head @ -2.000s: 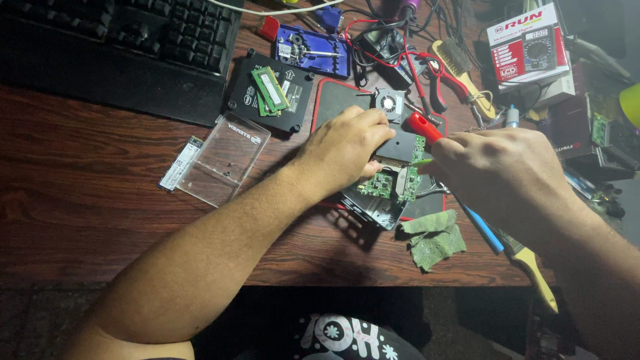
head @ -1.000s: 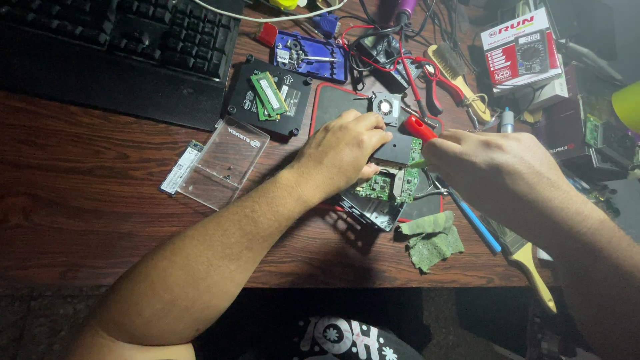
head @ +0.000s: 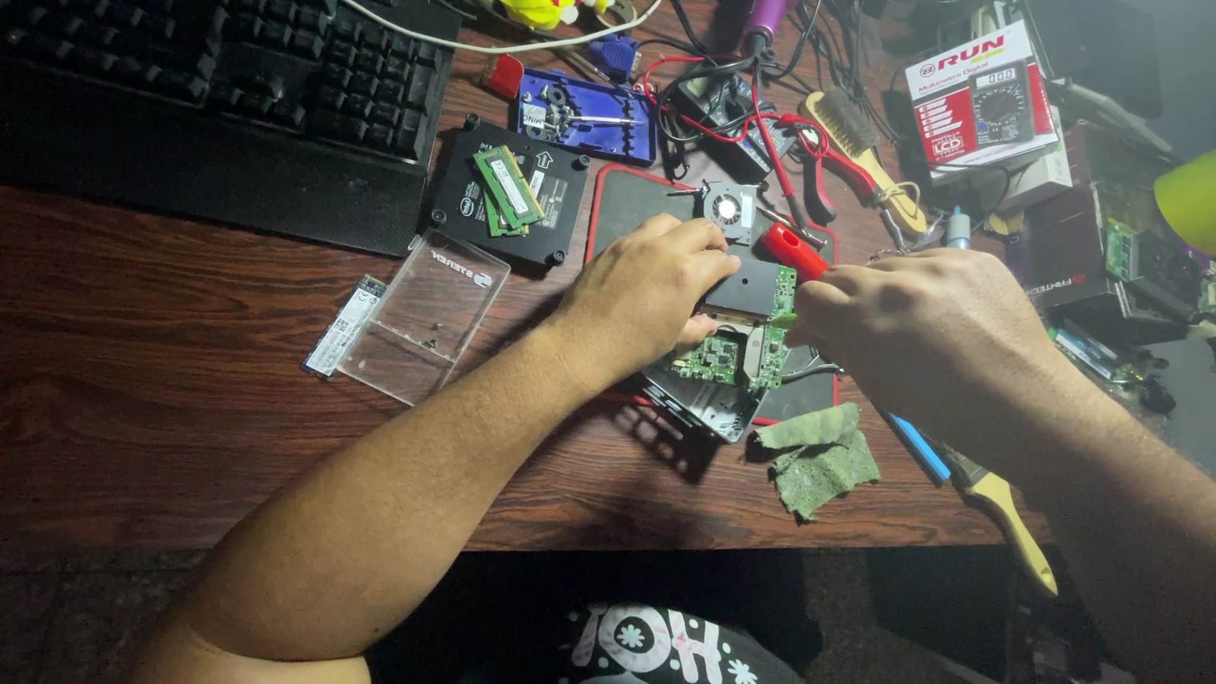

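My left hand [head: 660, 285] grips a black plate on a green circuit board [head: 717, 356], fingertips at the plate's upper left and thumb lower down. Under the board lies a small metal computer case [head: 708, 408], tilted on a red-edged dark mat [head: 632, 201]. A small cooling fan [head: 730, 209] sits just above my fingers. My right hand [head: 917, 299] is closed on a tool with a red handle [head: 796, 252]; a green part shows at the fingertips beside the board's right edge, and its tip is hidden. Two green cloth scraps [head: 825, 456] lie below the right hand.
Left are a keyboard [head: 323, 85], a clear plastic cover [head: 427, 318], an SSD stick [head: 344, 328] and memory modules [head: 511, 190] on a black lid [head: 560, 214]. Behind lie a blue tool case [head: 617, 133], pliers [head: 822, 185], a brush [head: 845, 133] and a multimeter box [head: 983, 104]. A paintbrush [head: 1012, 518] overhangs the front edge.
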